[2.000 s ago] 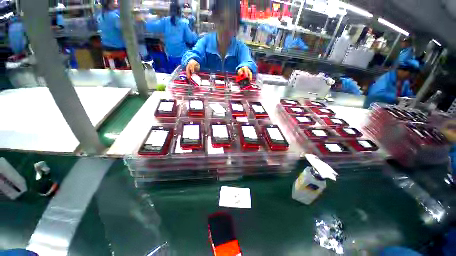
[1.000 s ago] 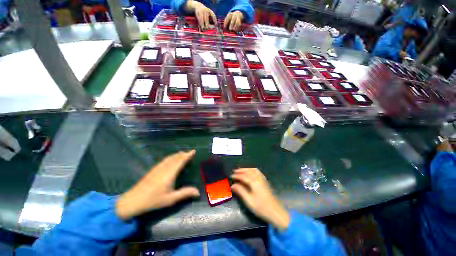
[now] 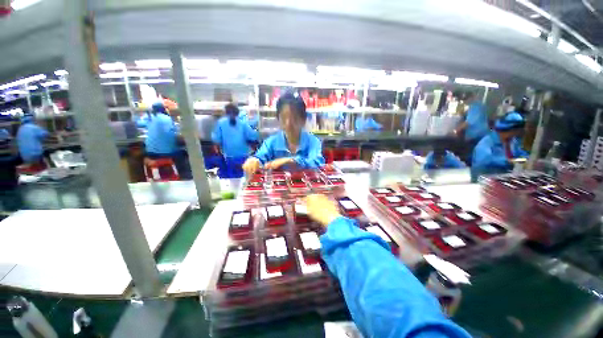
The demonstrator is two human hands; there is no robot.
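My right hand (image 3: 322, 208) reaches out over the near stacked blister tray (image 3: 278, 307), at the back row of its pockets. The hand is blurred and its fingertips are hard to make out, so I cannot tell whether it holds anything. Handheld devices (image 3: 276, 253) lie in the tray pockets with white labels facing up. My right sleeve hides part of the tray's right side. My left hand is not in view.
A second stack of filled trays (image 3: 423, 231) stands to the right, another farther right. A white bottle (image 3: 444, 290) with a wipe on top is beside my sleeve. A white card (image 3: 340, 329) shows at the bottom edge. A worker (image 3: 291, 142) sits opposite; metal posts (image 3: 116, 165) rise left.
The view has tilted up. My right hand has moved from beside the red-and-black device on the bench to over the tray. My left hand and that device have left the picture.
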